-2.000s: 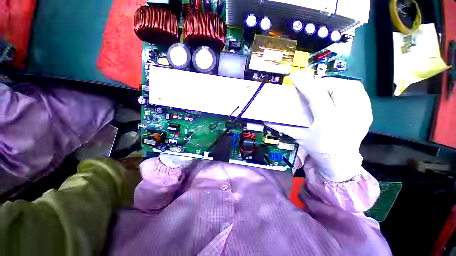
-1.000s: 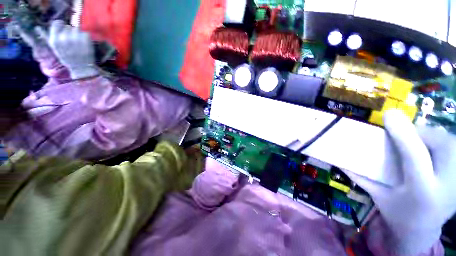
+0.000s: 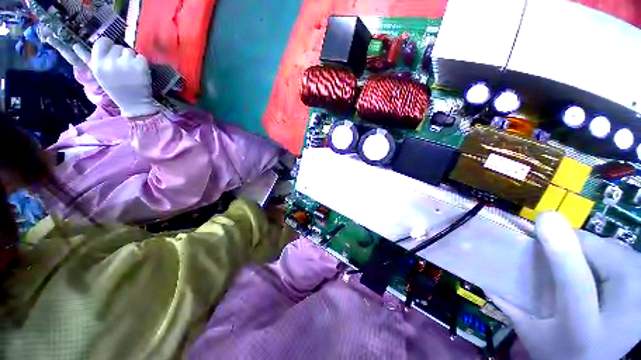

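A large green power circuit board (image 3: 351, 240) is tilted in front of me, component side up. It carries copper-red wound chokes (image 3: 392, 100), an amber-taped transformer (image 3: 507, 166) with a white label, yellow blocks (image 3: 566, 204) and round pale-topped capacitors. A dark tie (image 3: 450, 226) crosses the long white middle heatsink (image 3: 358, 176). My right hand (image 3: 580, 288), white-gloved, grips the board at the near right, with a finger over the heatsink beside the yellow blocks. My left hand is hidden; its pink sleeve (image 3: 309, 267) runs under the board's near left edge.
A red mat (image 3: 292, 91) lies behind the board on the green bench top (image 3: 246, 63). Another red strip (image 3: 172, 42) is further left. At left, a co-worker's white-gloved hand (image 3: 123, 74) and pink sleeve are beside another board. A person's olive sleeve (image 3: 176, 274) is close at lower left.
The view has swung left, bringing the co-worker's hand into the picture, and the black tray has left it. The board now sits further right in view and more tilted, with my right hand still on it.
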